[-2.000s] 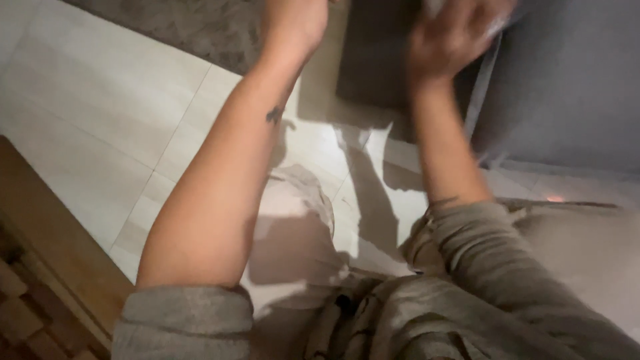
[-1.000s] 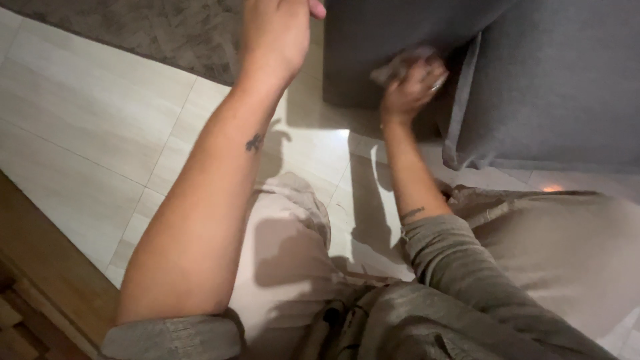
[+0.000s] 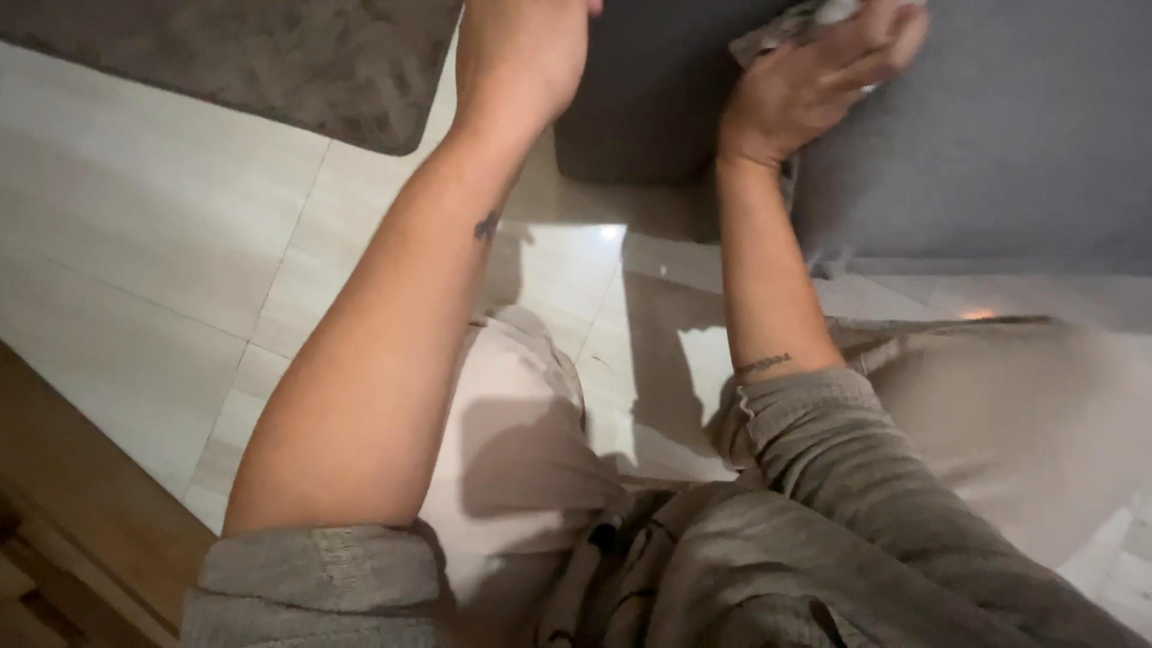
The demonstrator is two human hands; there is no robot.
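Observation:
My right hand (image 3: 814, 85) is at the upper right, holding a crumpled cloth (image 3: 783, 34) with a light and a patterned part against grey upholstered furniture (image 3: 981, 135). A ring shows on one finger. At the top edge, my left hand (image 3: 522, 54) is near the darker side of the grey furniture (image 3: 643, 99); its fingers are mostly cut off by the frame, so whether it holds something is hidden. Both sleeves are rolled to the elbows.
A brown rug (image 3: 360, 81) lies at the upper left on pale floor tiles (image 3: 153, 189). A wooden edge (image 3: 99, 477) runs along the lower left. My knees, in light trousers (image 3: 513, 450), are spread below the furniture. A bright light reflects off the tiles.
Against the furniture, my right hand with the cloth has moved up and to the right since one second ago. More of the rug's corner shows.

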